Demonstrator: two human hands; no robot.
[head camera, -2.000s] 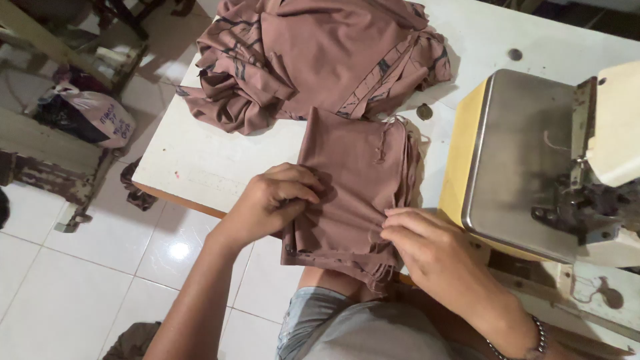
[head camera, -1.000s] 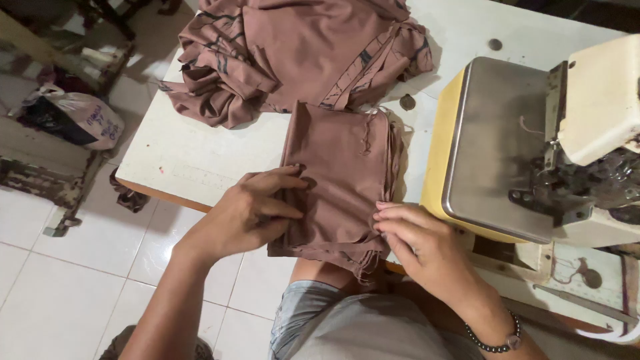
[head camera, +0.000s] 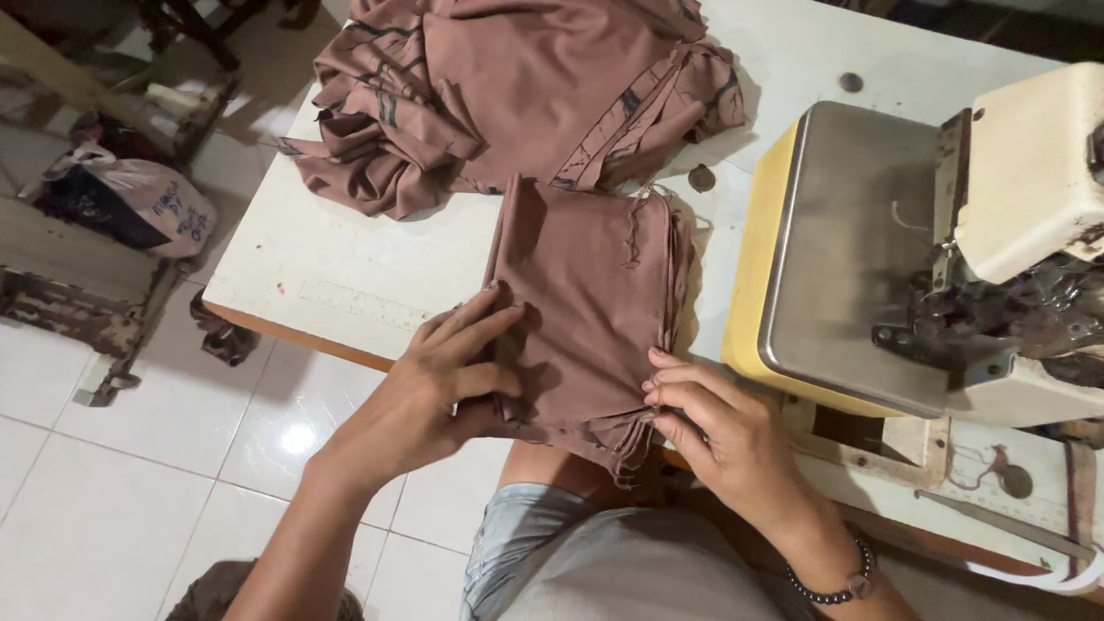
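A stack of folded brown fabric pieces (head camera: 586, 302) lies at the front edge of the white table (head camera: 345, 276), its lower end hanging slightly over. My left hand (head camera: 440, 379) rests on the stack's left edge, fingers spread on the cloth. At the lower right corner, the fingertips of my right hand (head camera: 716, 423) pinch the layered edges, where loose threads hang. Behind the stack, touching it, spreads a crumpled heap of brown fabric with dark line print (head camera: 535, 95). Threads also trail along the stack's upper right edge.
On the right stands a sewing machine (head camera: 1026, 190) with a yellow-sided metal plate (head camera: 845, 250) beside it. Tweezers (head camera: 1000, 522) lie at the lower right table edge. A tied plastic bag (head camera: 138, 198) sits at the far left, and a dark cloth scrap (head camera: 226, 332) is on the tiled floor.
Both hands remain at the stack, with only small finger movements. The view has shifted slightly.
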